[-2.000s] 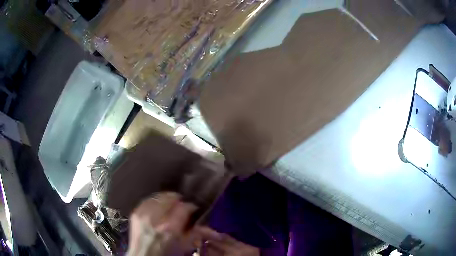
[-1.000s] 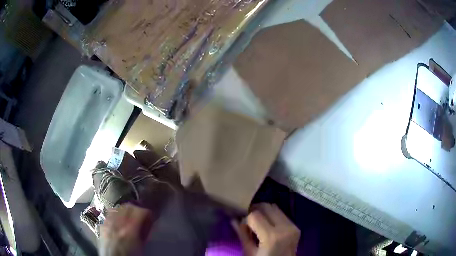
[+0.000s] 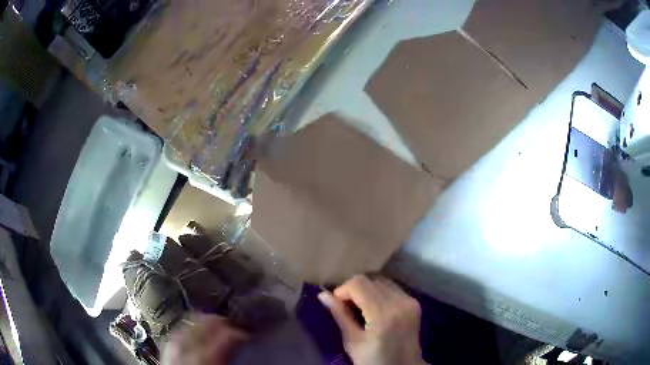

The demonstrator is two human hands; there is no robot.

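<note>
A chain of flat brown cloth pieces [image 3: 342,192] with angled corners runs from the white table down over its near edge. My right hand [image 3: 378,321] is at the lower edge of the nearest piece, thumb and forefinger pinched on its edge; whether a small tool is between the fingertips cannot be told. My left hand [image 3: 203,343] is blurred at the bottom, cut off by the picture's edge, with blurred brown cloth [image 3: 278,343] in it. Its fingers and the number of layers cannot be made out.
Tied brown bundles [image 3: 153,289] with pale ties and a small white label [image 3: 154,247] lie at left. Beyond are a white tub [image 3: 107,207] and a film-covered board [image 3: 207,71]. A sewing machine's white part [image 3: 639,117] and metal plate [image 3: 593,160] are at right.
The nearest piece has swung up and spread flatter, and the chain beyond has shifted. My left hand has moved slightly right and down; my right hand is up a little at the piece's edge.
</note>
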